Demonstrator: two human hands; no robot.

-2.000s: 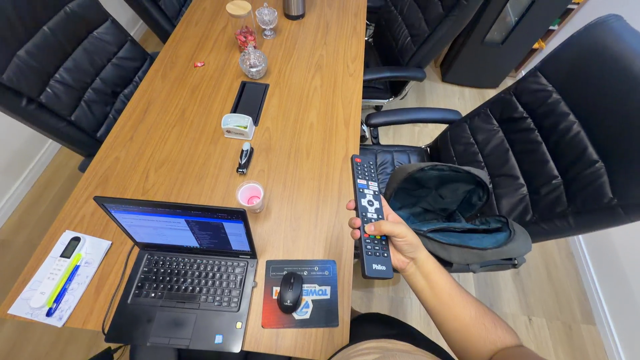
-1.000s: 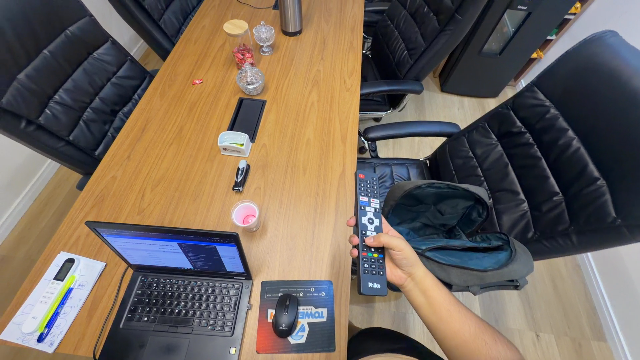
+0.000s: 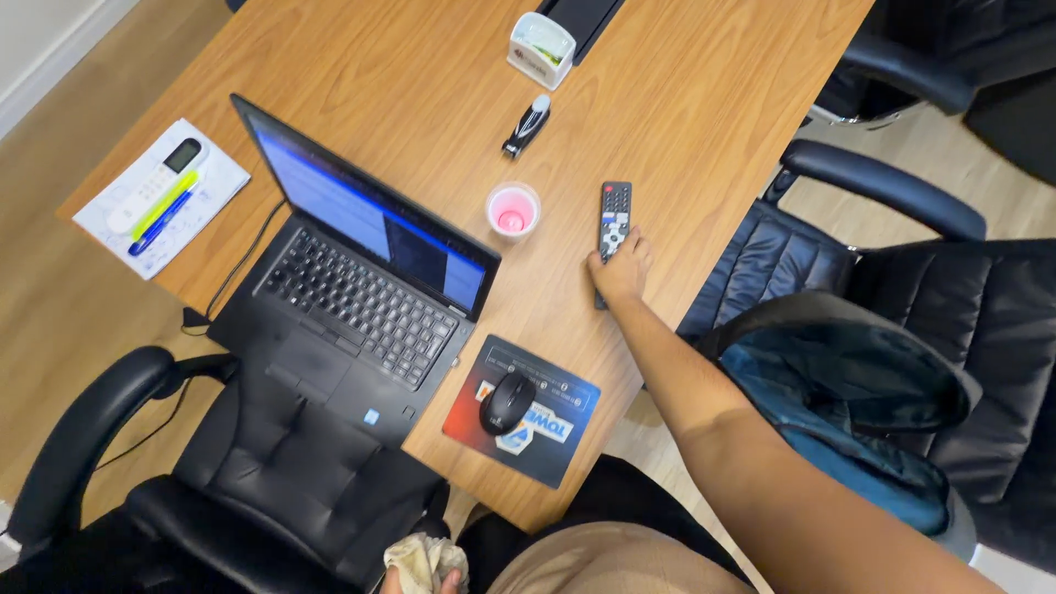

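Observation:
My right hand (image 3: 624, 266) is closed around the lower part of a black remote control (image 3: 615, 210), which lies on the wooden table, right of a plastic cup (image 3: 513, 211) with pink contents. Low in the view, beside my waist, my left hand (image 3: 450, 582) grips a crumpled cream cloth (image 3: 425, 564). The open laptop (image 3: 355, 305) stands left of the remote. Nearer to me, a black mouse (image 3: 507, 403) rests on a printed mouse pad (image 3: 561, 445) at the table's corner.
A stapler (image 3: 526, 126) and a white card holder (image 3: 541, 51) sit beyond the cup. Papers (image 3: 148, 262) at the left carry a white remote and two pens. Right of the table, a chair (image 3: 982, 330) holds an open backpack (image 3: 841, 396); another chair (image 3: 272, 478) stands near the laptop.
My right hand has brought the remote from above the chair side down onto the table. My left hand with the cloth has come into view. The view has turned and moved nearer.

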